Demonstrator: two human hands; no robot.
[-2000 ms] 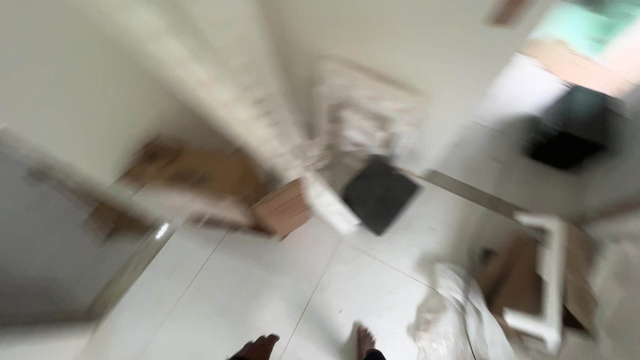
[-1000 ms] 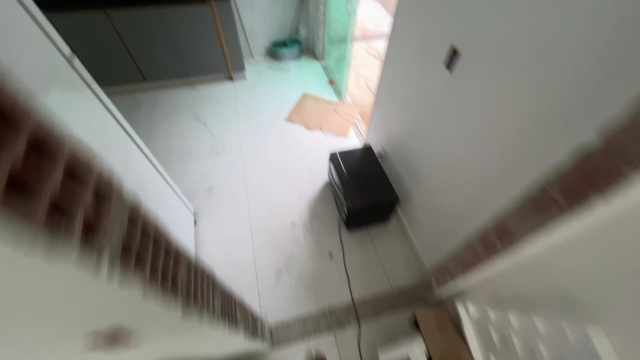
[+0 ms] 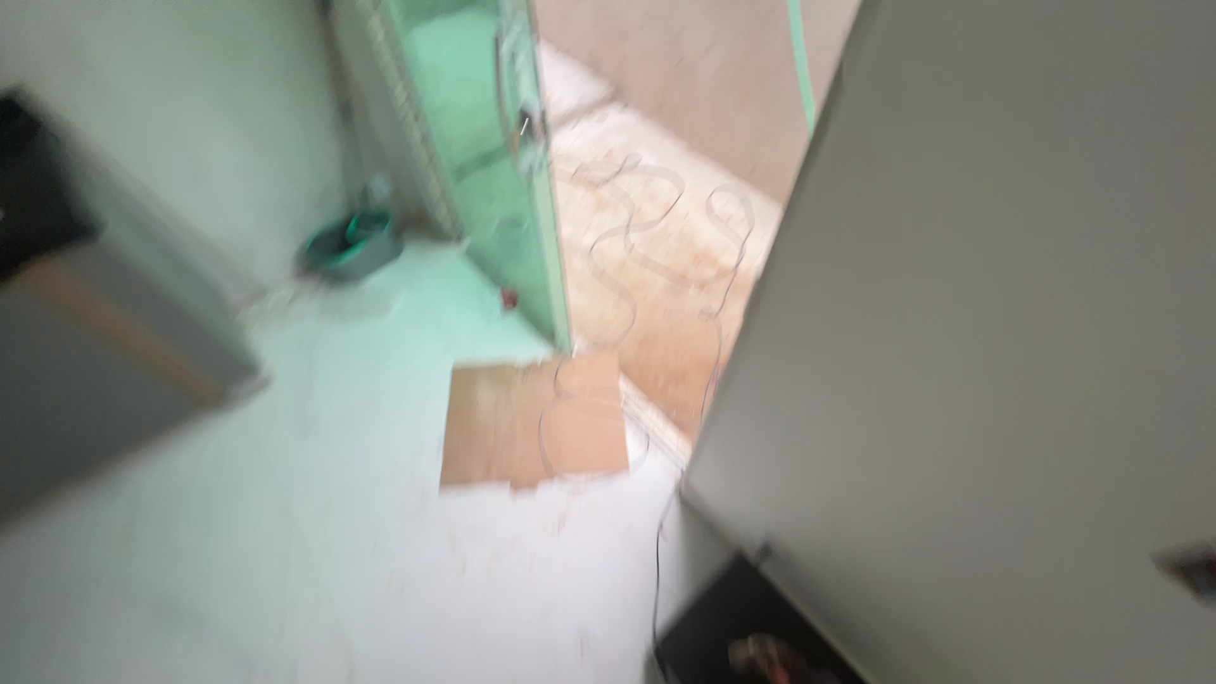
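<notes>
Neither my left hand nor my right hand can be made out, and nothing is seen held. At the bottom edge is a black box [image 3: 708, 622], partly cut off. A small brownish blurred shape [image 3: 768, 655] shows over it; I cannot tell what it is. A dark cable [image 3: 657, 570] runs along the floor beside the box. Farther ahead, a flat brown cardboard sheet [image 3: 532, 427] lies on the pale floor, at the foot of a green-tinted glass door [image 3: 508, 209] with a handle. Thin cord crosses the sheet.
A grey wall [image 3: 969, 332] fills the right side, with a wall box [image 3: 1192, 573] in it. Loose cord [image 3: 632, 228] curls over the brown ground past the doorway. A dark tub with a green rim [image 3: 351, 249] stands by the far wall; grey cabinets [image 3: 104, 380] are at left.
The view has swung toward the glass door and come closer to it. The cardboard sheet and tub now look nearer, and the black box has moved to the bottom edge of view.
</notes>
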